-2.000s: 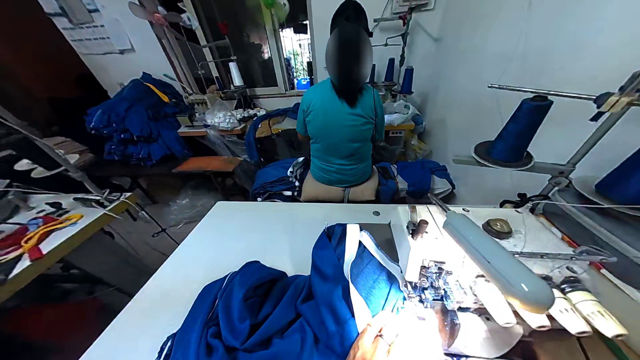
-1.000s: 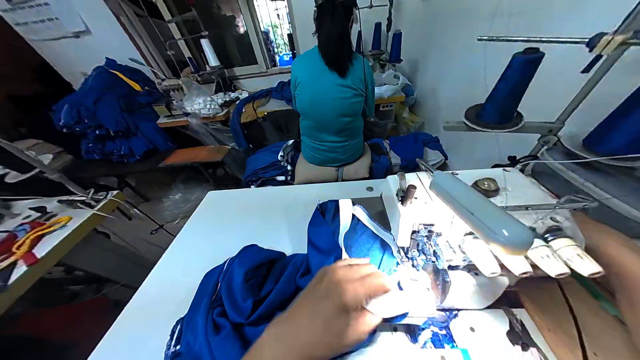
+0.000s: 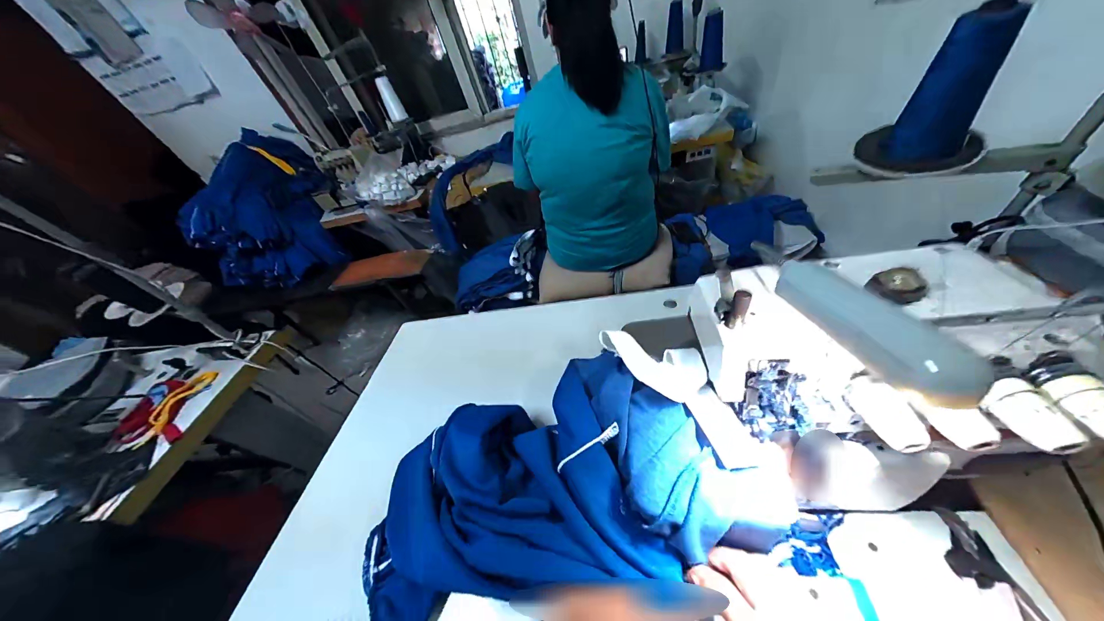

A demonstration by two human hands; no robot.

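Blue fabric, seemingly a garment (image 3: 535, 500), lies bunched on the white table in the head view, with a white strip (image 3: 660, 371) along its upper right part. The strip runs toward the brightly lit needle area of an industrial sewing machine (image 3: 776, 392). My left hand (image 3: 638, 599) is blurred at the bottom edge, against the lower edge of the fabric. Fingertips (image 3: 733, 573) touch the fabric's lower right edge; whose hand they belong to is unclear. A blurred skin-toned patch beside the needle area may be my right hand, but glare hides its shape and grip.
A grey lamp (image 3: 884, 332) overhangs the machine, beside white thread cones (image 3: 888, 410). A large blue thread cone (image 3: 957, 86) stands at upper right. A co-worker (image 3: 595, 164) sits beyond the table (image 3: 440, 362). Blue garments (image 3: 250, 207) are piled at back left; a side table (image 3: 207, 418) stands left.
My left hand has moved from over the fabric down to the bottom edge. The right arm seen at the far right one second ago has left that spot. The white strip now lies folded over at its top.
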